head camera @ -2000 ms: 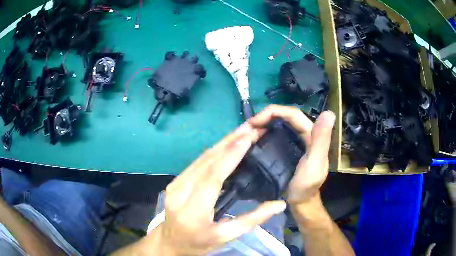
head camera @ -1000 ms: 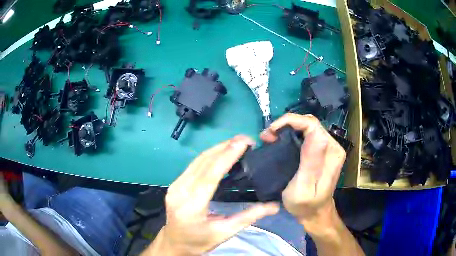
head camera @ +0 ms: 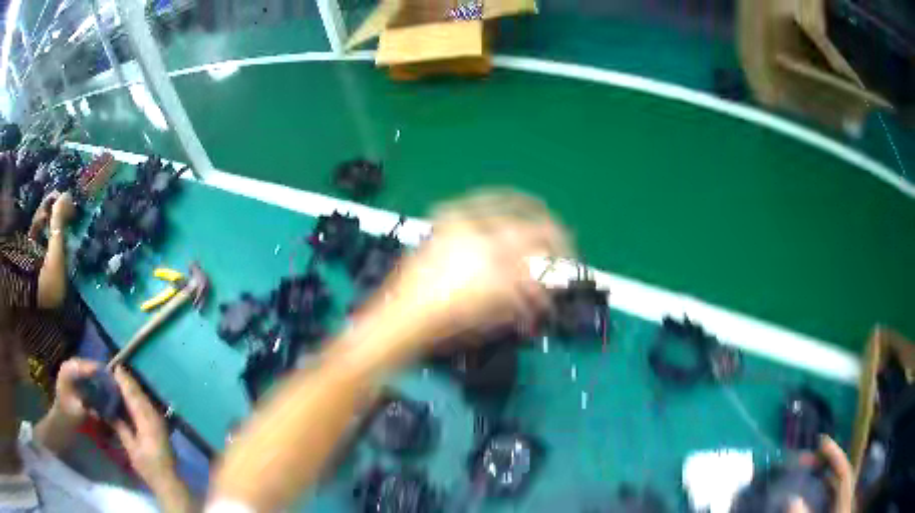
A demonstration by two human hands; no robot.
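My left hand (head camera: 492, 266) is blurred and stretched over the far edge of the teal mat. Its fingertips are at a black housing (head camera: 582, 309) beside the white rail; whether they grip it I cannot tell. My right hand (head camera: 839, 475) is partly cut off at the bottom right, with its fingers around a black housing assembly (head camera: 783, 493). The white wrapped mallet head (head camera: 716, 477) lies left of it, its handle out of view. Another housing with a round unit (head camera: 505, 461) lies on the mat below my left hand.
Black assemblies (head camera: 291, 311) lie in a group left of my arm. A dark green belt (head camera: 602, 150) runs beyond the white rail (head camera: 702, 336), with an open carton (head camera: 433, 45) behind. At left are a hammer (head camera: 150, 326), yellow-handled pliers (head camera: 164, 288) and other people's hands.
The view has swung up and left. My left hand has left the housing that both hands held and reached far forward. My right hand and the housing now sit at the bottom right.
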